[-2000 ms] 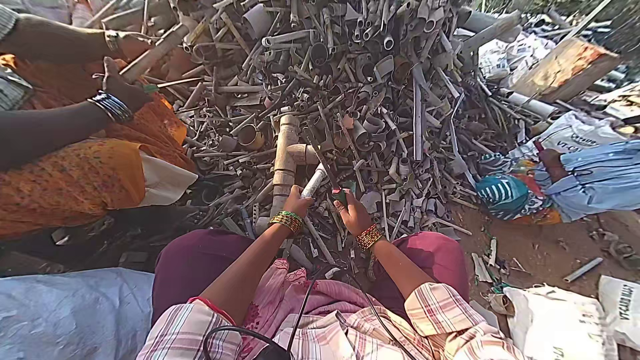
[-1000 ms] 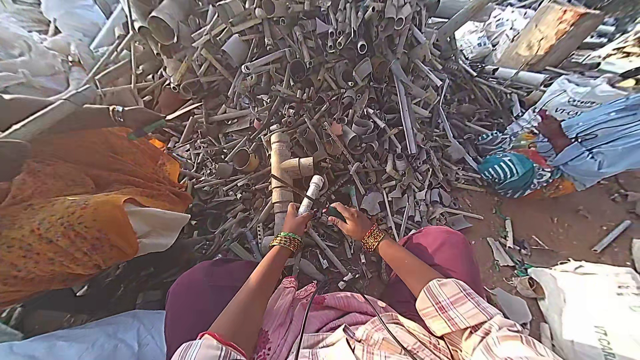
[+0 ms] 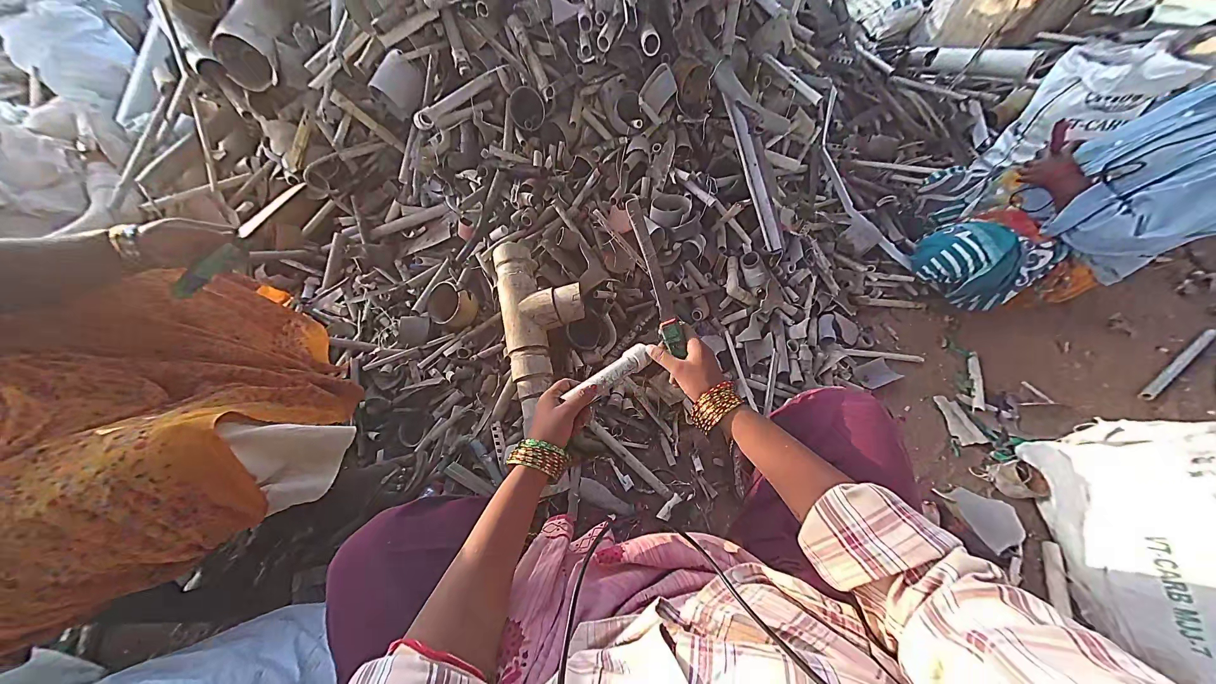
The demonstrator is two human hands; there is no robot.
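Observation:
My left hand (image 3: 560,414) grips one end of a short white plastic pipe (image 3: 613,370), which slants up to the right across the front of the scrap heap. Its far end touches or nearly touches my right hand (image 3: 695,369). That hand is closed on the green and dark handle of a long-bladed tool (image 3: 673,337), seemingly a saw or large knife; its worn brown blade points up and away over the heap. Just beyond the white pipe lies a tan pipe with a tee fitting (image 3: 522,318).
A large heap of scrap plastic pipes (image 3: 589,161) fills the middle. At the left, a person's hand (image 3: 185,245) holds a green-handled tool. Another person in blue (image 3: 1140,190) is at the right. A white woven sack (image 3: 1130,541) lies at the lower right.
The white pipe has turned from near upright to slanting right, its far end now by my right hand. The right hand's blade, hard to see a second ago, now points up and away.

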